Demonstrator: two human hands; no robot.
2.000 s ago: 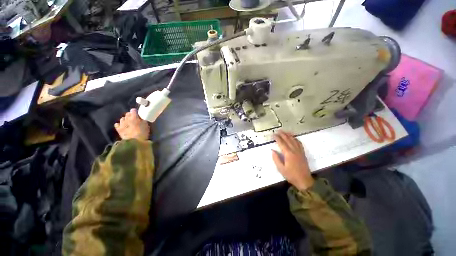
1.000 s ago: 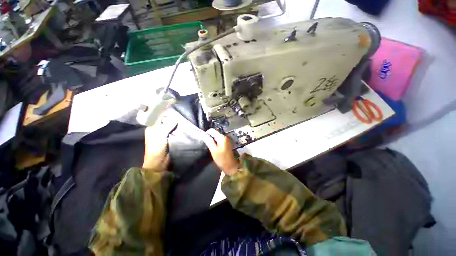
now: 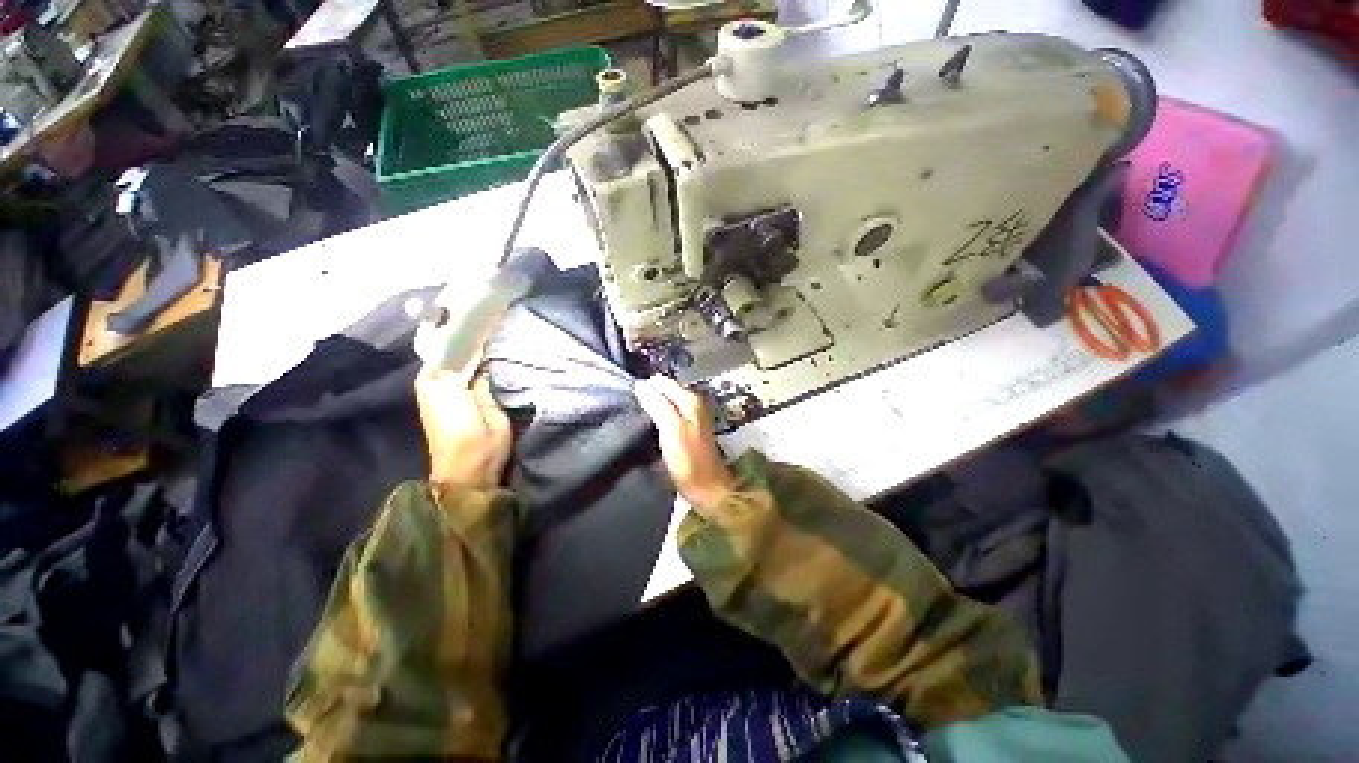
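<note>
A dark garment piece (image 3: 589, 514) lies over the left of the table and hangs towards my lap. A paler folded part is bunched beside the needle area of the cream-grey sewing machine (image 3: 879, 194). My left hand (image 3: 465, 425) holds the cloth at its left, just under the white lamp head (image 3: 465, 316), which hides some fingertips. My right hand (image 3: 689, 432) pinches the cloth edge close to the presser foot (image 3: 666, 358). The needle itself is too small to make out.
Orange-handled scissors (image 3: 1113, 321) lie at the table's right end, near a pink packet (image 3: 1192, 187). A grey cloth heap (image 3: 1163, 581) is at the lower right. A green basket (image 3: 485, 119) stands behind the table (image 3: 298, 291). More dark cloth lies at the left.
From two seconds ago, the spread cloth is gathered up and my right hand has moved left from the machine bed onto it. Over the last second the pale fold has opened slightly between my hands.
</note>
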